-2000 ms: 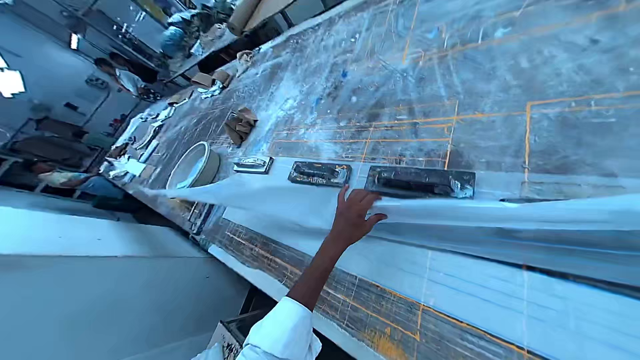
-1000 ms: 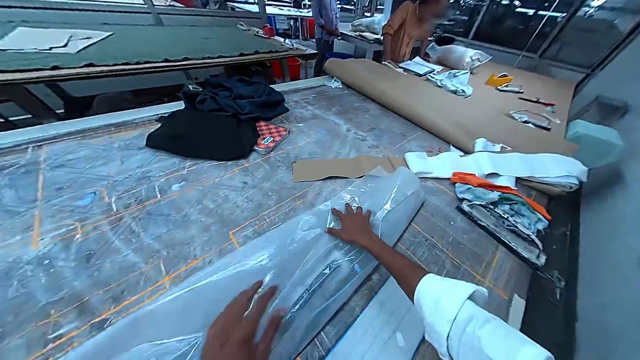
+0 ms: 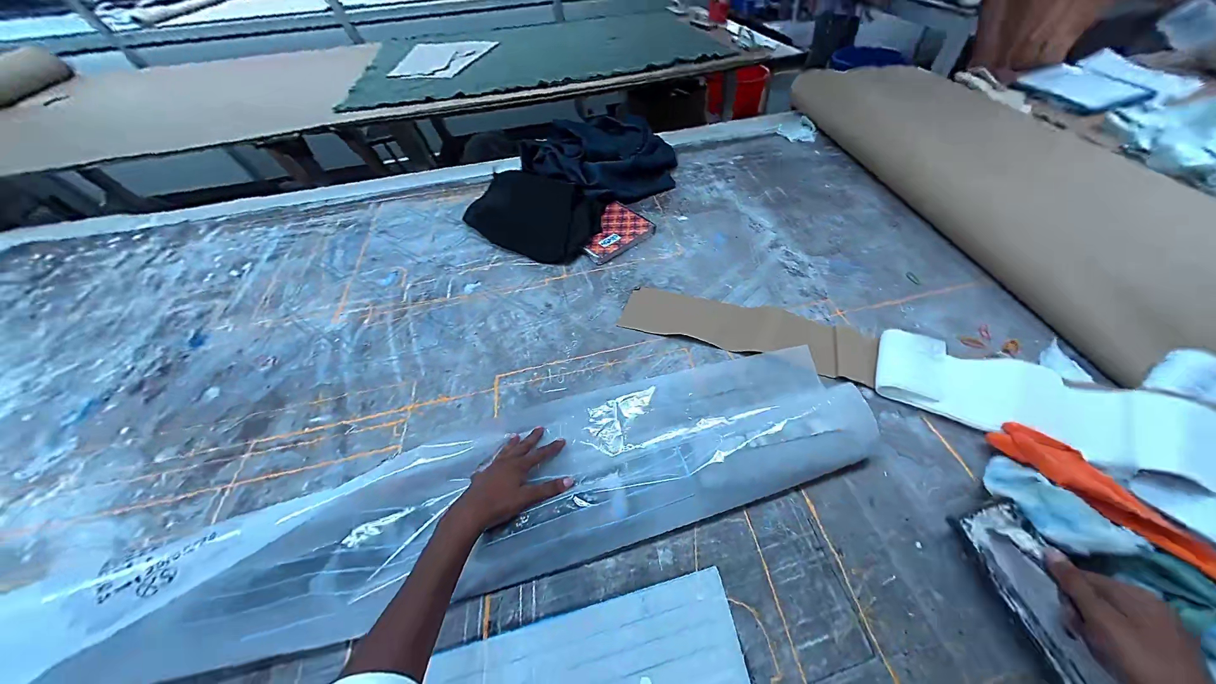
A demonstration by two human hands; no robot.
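My left hand (image 3: 513, 480) rests with fingers spread on a translucent plastic sheet (image 3: 731, 465), which lies rolled or folded along the table and bears printed writing near its left end. At the lower right, my right hand (image 3: 1121, 608) touches a dark-edged flat block or tray (image 3: 1012, 579); whether its fingers close on the edge cannot be told. Beside that hand lie crumpled pale cloths (image 3: 1064, 508) and an orange cloth strip (image 3: 1107, 494). A lined white sheet (image 3: 608, 632) lies flat on the table nearer to me than the plastic.
Brown paper (image 3: 750, 323) and a white fabric strip (image 3: 1045, 394) lie past the plastic. Farther back are black cloth (image 3: 537, 217), a red checked notebook (image 3: 619, 231) and dark blue fabric (image 3: 608, 157). A large brown paper roll (image 3: 1026, 190) borders the right side. Another table (image 3: 218, 95) stands beyond.
My right hand has moved off the plastic to the block and cloths at the right. My left hand stays on the plastic. The view has swung widely since the earliest frame.
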